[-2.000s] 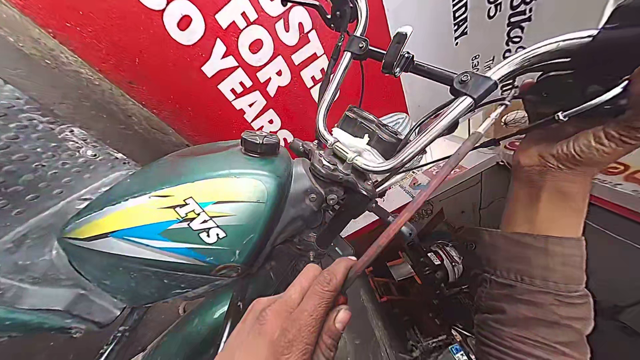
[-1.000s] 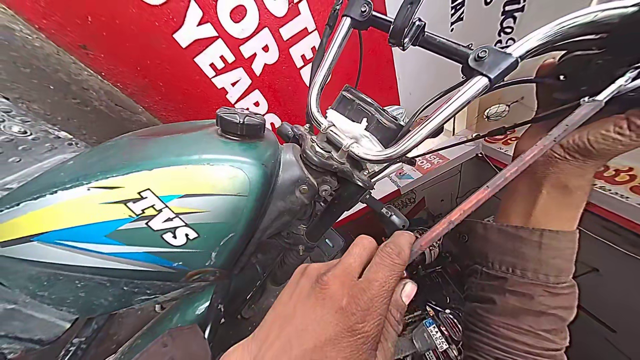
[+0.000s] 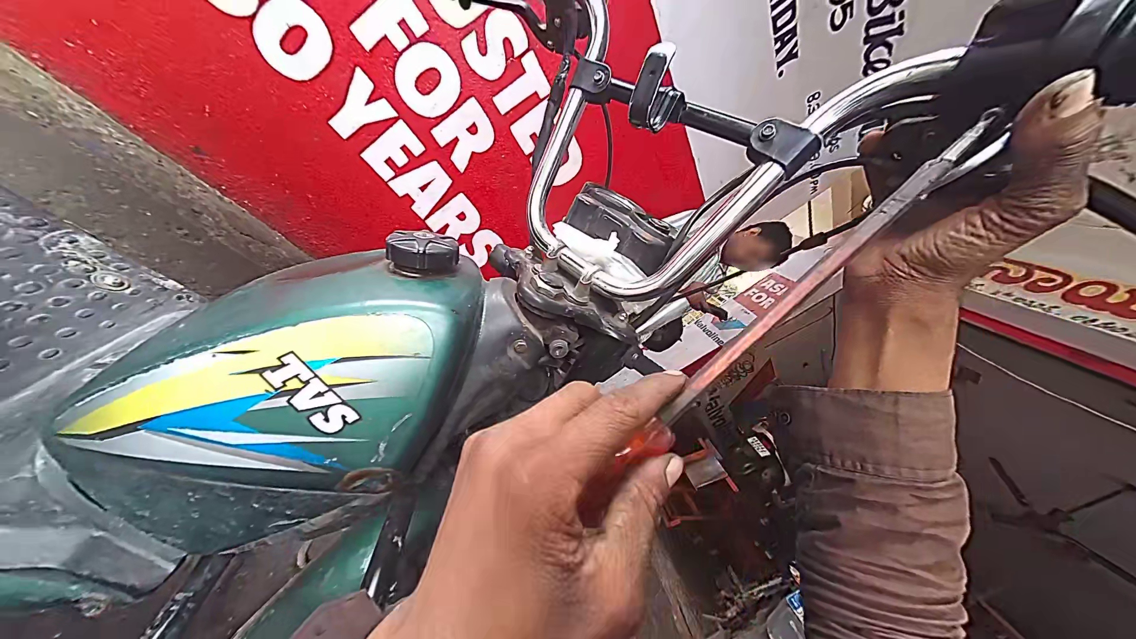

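My left hand point(image 3: 550, 497) is closed around the translucent red handle of a long screwdriver point(image 3: 781, 302), low in the middle. Its reddish, worn shaft slants up to the right, and its tip lies by a metal lever point(image 3: 985, 155) near the handlebar's end. My right hand point(image 3: 967, 213) is wrapped at the black-covered end of the chrome handlebar point(image 3: 745, 186), thumb up; most of its fingers are hidden behind. Left of my hands is the motorcycle's green fuel tank point(image 3: 257, 399) with its black cap point(image 3: 422, 252). Between tank and bar sits the steering head point(image 3: 568, 306).
A red and white lettered board point(image 3: 399, 115) stands behind the motorcycle. A person point(image 3: 754, 248) is partly visible behind the handlebar. Boxes and dark parts point(image 3: 737, 524) lie below, beside a dark panel point(image 3: 1047, 461) at right. The ribbed seat point(image 3: 80, 266) is at left.
A person has come into view behind the handlebar. The screwdriver's red handle now shows in my left hand. Both hands stay near the handlebar while the view shifts.
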